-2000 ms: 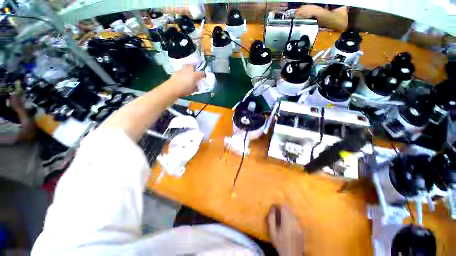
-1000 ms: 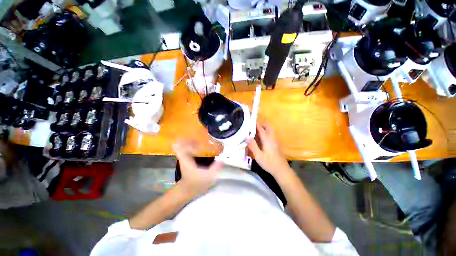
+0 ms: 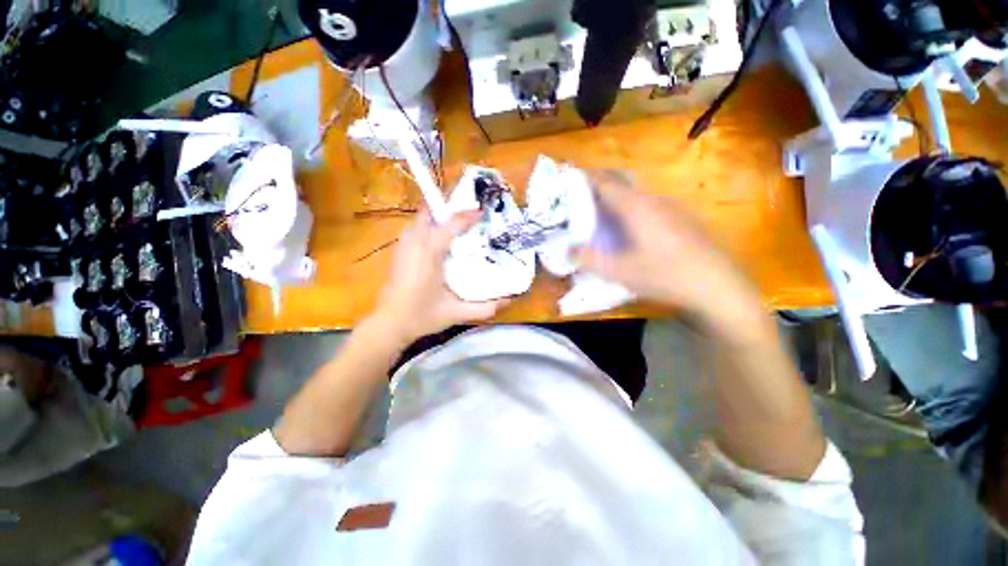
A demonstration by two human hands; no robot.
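Note:
A white camera housing lies on the orange bench top right in front of me, its back open with dark wires and small parts showing inside. My left hand holds its left side, beside a white antenna. A white rounded piece stands at the housing's right, apart from its body, with wires between them. My right hand is blurred and is at that piece's right edge; its fingertips are partly unclear. A white bracket end shows below my right hand.
Another open white housing lies at left, beside a black parts tray. A black-domed unit stands behind. White screw feeders and a hanging black electric screwdriver are at the back. A camera unit lies at right.
The unit in front of me showed its black dome a second ago; now its open back with wires faces up. Both hands have moved onto it. The view has shifted closer to the bench.

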